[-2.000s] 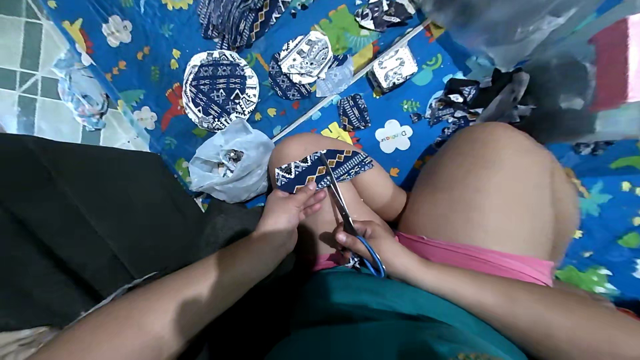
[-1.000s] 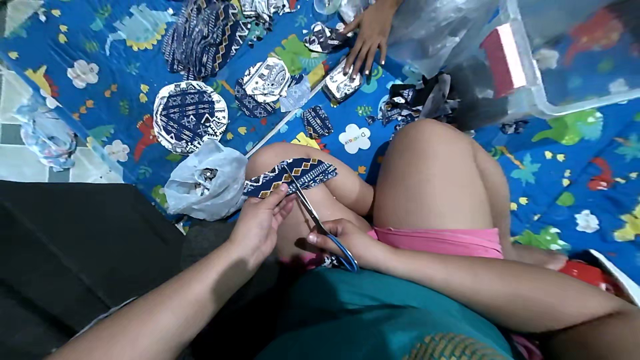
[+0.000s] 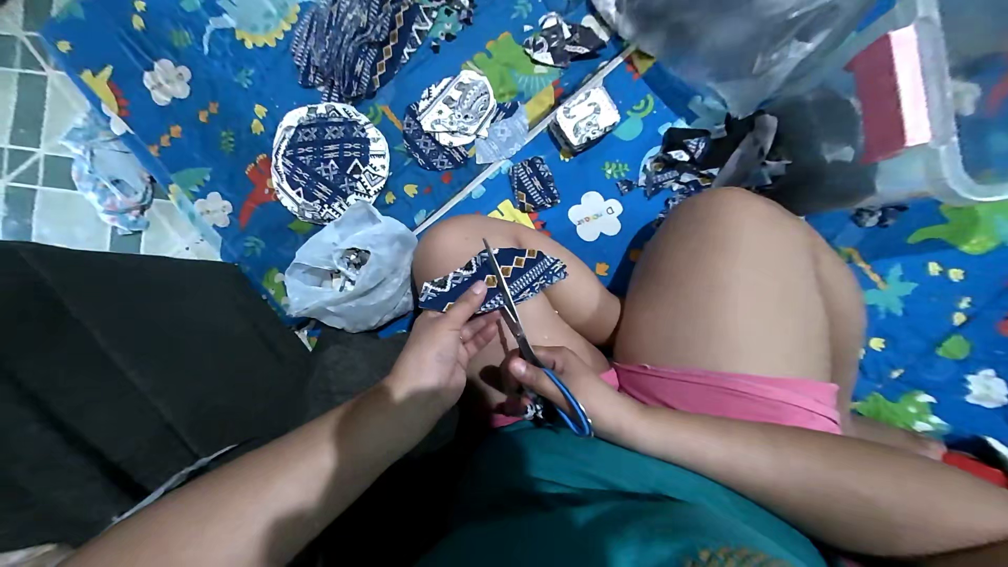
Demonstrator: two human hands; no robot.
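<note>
My left hand (image 3: 445,342) pinches the lower edge of a navy patterned fabric piece (image 3: 524,276) between thumb and fingers, above my bent leg. My right hand (image 3: 563,378) grips blue-handled scissors (image 3: 516,323), whose blades point up and to the left across the fabric. Whether the blades are parted is hard to tell. Just left of my knee sits a pale plastic bag (image 3: 350,268) with scraps inside. Beyond the knee lies a small navy patterned fabric piece (image 3: 535,184).
A round stack of patterned fabric (image 3: 331,163), an elephant-print stack (image 3: 457,108), another small stack (image 3: 585,118) and bunched navy cloth (image 3: 358,47) lie on the blue dinosaur-print mat (image 3: 236,150). Dark scraps (image 3: 701,157) and a clear plastic bin (image 3: 937,118) are at the right.
Another person's hand, over the small stack at the top one second ago, is out of view now. My hands keep hold of the fabric and the scissors.
</note>
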